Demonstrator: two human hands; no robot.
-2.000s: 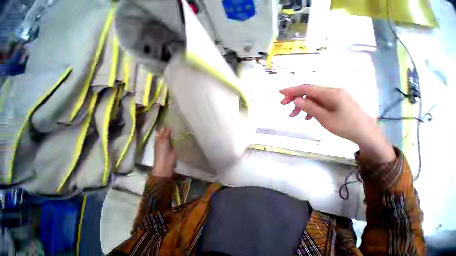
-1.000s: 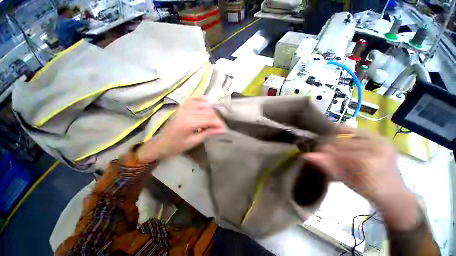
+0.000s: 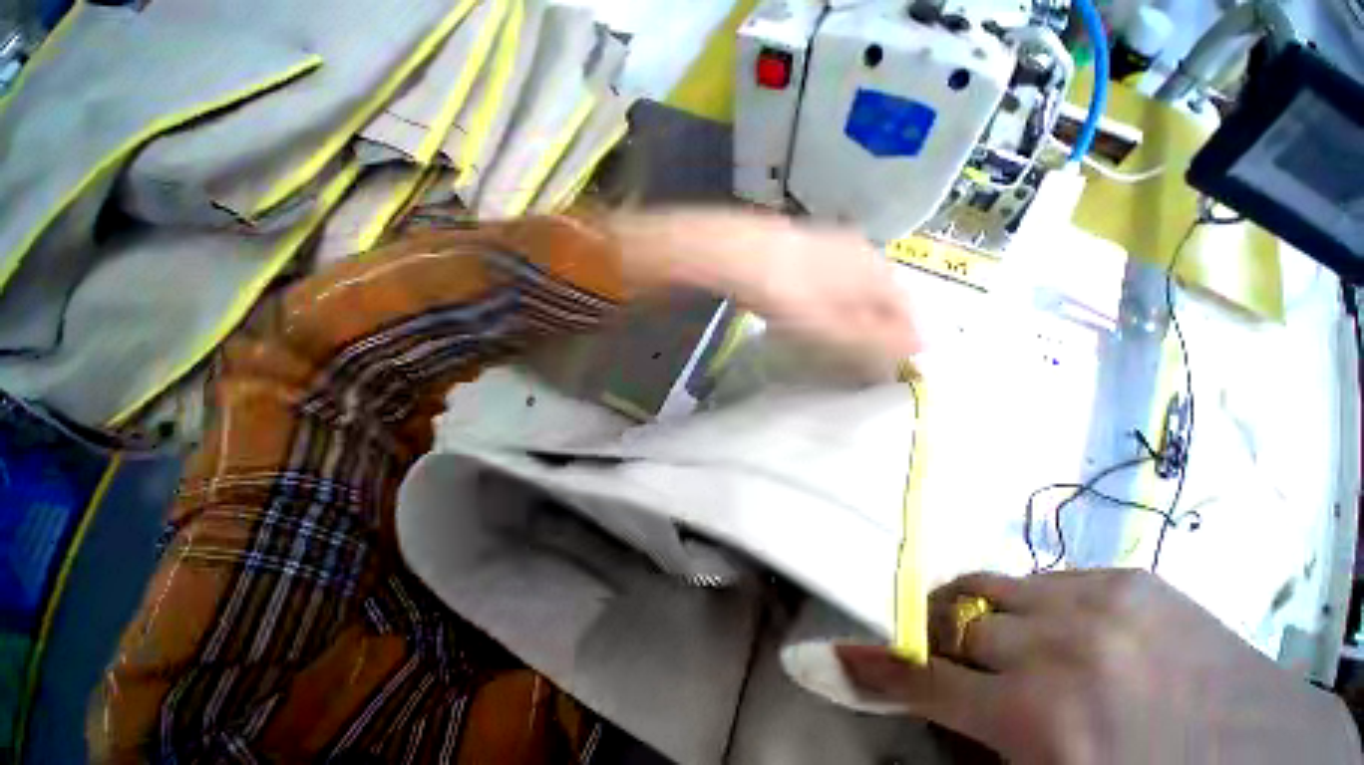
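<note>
A beige-grey workpiece [image 3: 643, 628] lies folded into an open tube over the table's front edge, its opening towards me. A yellow bound seam [image 3: 910, 508] runs along its right side. My left hand [image 3: 793, 284], blurred, reaches across to the top end of that seam; its fingertips are at the fabric. My right hand [image 3: 1032, 658], with a yellow ring, grips the lower right corner of the workpiece at the seam's bottom end. A thin dark line shows inside the tube.
The sewing machine head [image 3: 898, 112] stands beyond my left hand. Grey pieces with yellow edges [image 3: 195, 194] are heaped on the left. A black-framed screen [image 3: 1294, 157] is at the upper right. A blue hose [image 3: 1097, 75] and black cables [image 3: 1100, 486] are on the right.
The workpiece has come down nearer to me and its opening has turned towards me. My left hand has moved right across it, my right hand down to its lower right corner. The view has tilted down.
</note>
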